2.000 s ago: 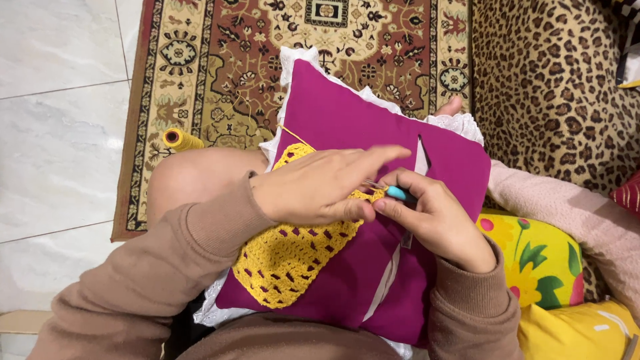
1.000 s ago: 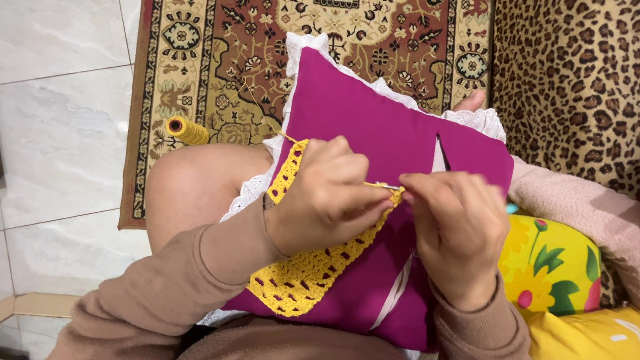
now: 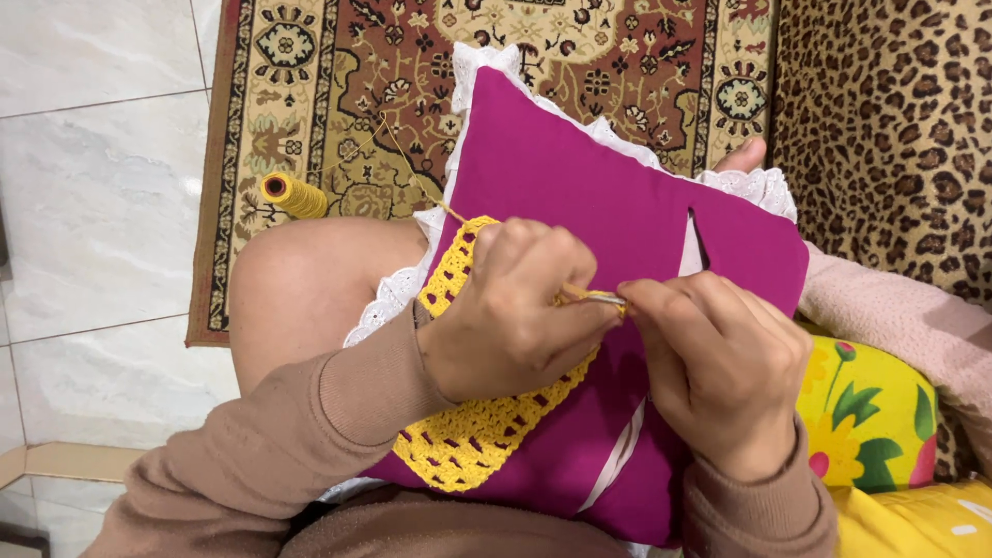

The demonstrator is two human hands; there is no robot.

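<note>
A yellow crochet piece [image 3: 465, 434] lies over a magenta cushion [image 3: 573, 178] with white lace edging, on my lap. My left hand [image 3: 519, 302] grips the crochet's upper right edge, fingers curled. A metal crochet hook [image 3: 606, 297] shows at that edge, between both hands. My right hand [image 3: 713, 356] has its fingertips at the hook's right end; its palm side and the hook's handle are hidden. Yellow yarn [image 3: 452, 211] runs from the piece's top corner toward a yarn cone [image 3: 294, 195] beyond my left knee.
A patterned rug [image 3: 372, 85] covers the floor ahead, with marble tiles [image 3: 101, 186] at the left. Leopard-print upholstery [image 3: 883, 139], a pink fabric roll [image 3: 891, 310] and a yellow floral cushion [image 3: 868, 418] are at the right. My foot [image 3: 742, 156] shows past the magenta cushion.
Two seconds ago my left hand was flatter with its fingers extended; now they are curled. The hook's turquoise handle, seen then at my right hand, is now hidden.
</note>
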